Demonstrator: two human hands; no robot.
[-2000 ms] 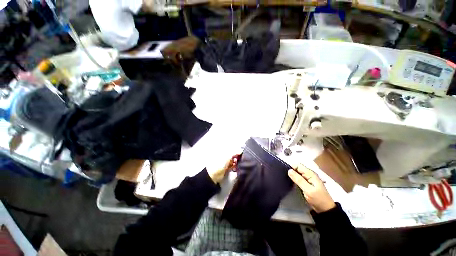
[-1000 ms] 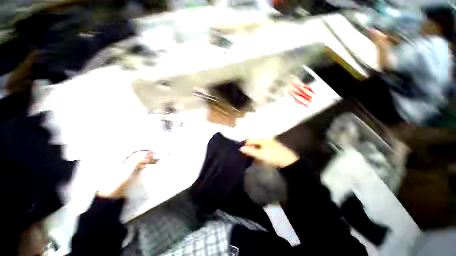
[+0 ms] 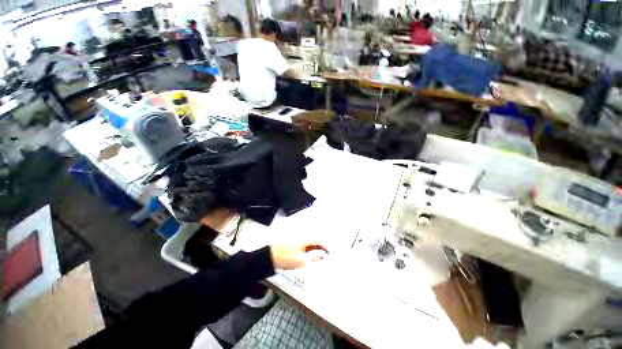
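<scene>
My left hand (image 3: pixel 298 256) rests on the white table near its front edge, left of the needle area. Something small and red shows at its fingertips; whether the hand holds it I cannot tell. My right hand is out of the picture. The cream sewing machine head (image 3: pixel 491 228) reaches in from the right, with its presser foot area (image 3: pixel 386 249) over the bare white table (image 3: pixel 348 184). The large heap of black cut pieces (image 3: pixel 239 178) lies at the table's left. No cloth shows under the needle.
A second dark bundle (image 3: pixel 375 138) lies behind the table. The control panel (image 3: pixel 588 195) tops the machine head. A black flat rectangle (image 3: pixel 501 293) and brown card (image 3: pixel 460 307) lie under the arm. A person in white (image 3: pixel 259 71) sits at the back left.
The view has swung right, then back left and up. The dark piece earlier in my right hand is out of sight, and so is that hand. My left hand stays on the table.
</scene>
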